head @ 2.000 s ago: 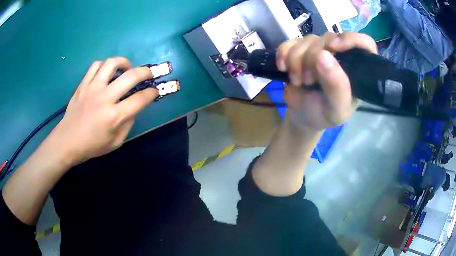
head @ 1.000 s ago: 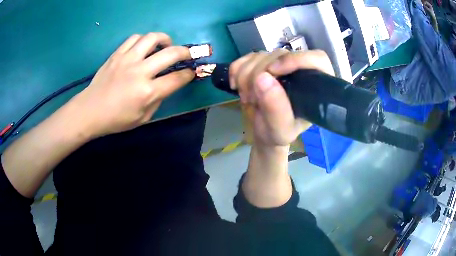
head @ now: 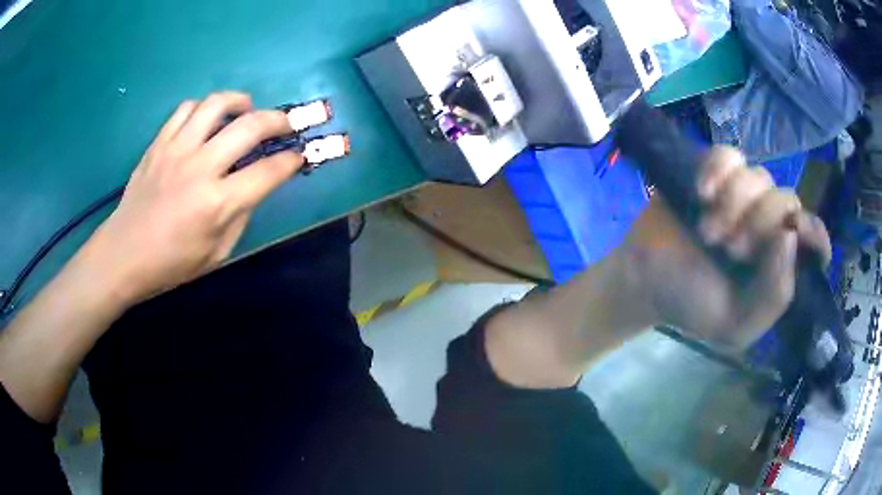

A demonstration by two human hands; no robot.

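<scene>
My left hand (head: 189, 198) lies on the green mat with its fingers over two terminal clamps. The upper clamp (head: 310, 115) and the lower clamp (head: 327, 148) stick out past the fingertips, side by side, with pale tops and copper-coloured tips. The black cable (head: 60, 235) runs from under my hand to the left edge. My right hand (head: 745, 247) is blurred and grips the black electric screwdriver (head: 667, 160), raised to the right of the screw feeder, away from the clamps. The screwdriver's bit tip cannot be made out.
The grey-white screw feeder (head: 440, 106) stands on the green mat (head: 193, 48) right of the clamps. A blue bin (head: 571, 208) and a cardboard box (head: 474, 227) are below the bench edge. A clear plastic bag (head: 701, 34) and another person's grey-blue sleeve (head: 798, 77) are at the upper right.
The screwdriver was near the feeder, then at the lower clamp; now my right hand has swung it away to the right. My left hand stays on the clamps. The camera view has shifted.
</scene>
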